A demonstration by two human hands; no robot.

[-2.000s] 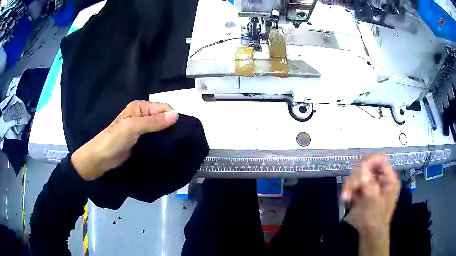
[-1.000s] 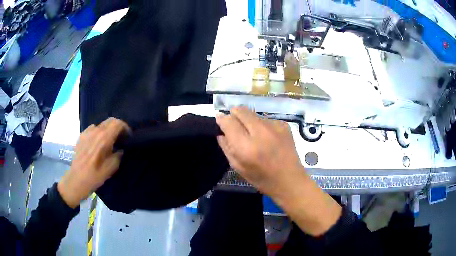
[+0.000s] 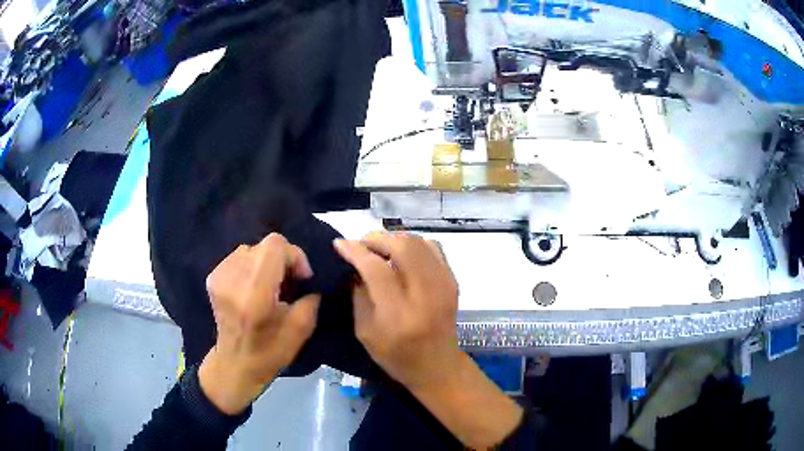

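Note:
A large black garment (image 3: pixel 238 158) lies on the left of the white table and hangs over its front edge. My left hand (image 3: pixel 261 310) pinches its edge between thumb and bent fingers. My right hand (image 3: pixel 401 304) grips the same cloth just to the right, fingertips close to the left ones. The exact fold between the fingers is hidden. The presser foot and needles (image 3: pixel 465 119) of the sewing machine are behind my hands, apart from the cloth held. Yellow-brown tape patches (image 3: pixel 448 167) sit on the plate in front of the foot.
The white machine head with blue "Jack" lettering (image 3: pixel 539 11) stands at the back right. A measuring tape (image 3: pixel 617 329) runs along the table's front edge. Piles of cloth (image 3: pixel 55 231) lie at the left. A slim tool (image 3: pixel 763 240) is at the far right.
My right hand came in from the far right to the cloth, then moved slightly left. My left hand moved right, so both hands are now close together. The machine appears lower in view.

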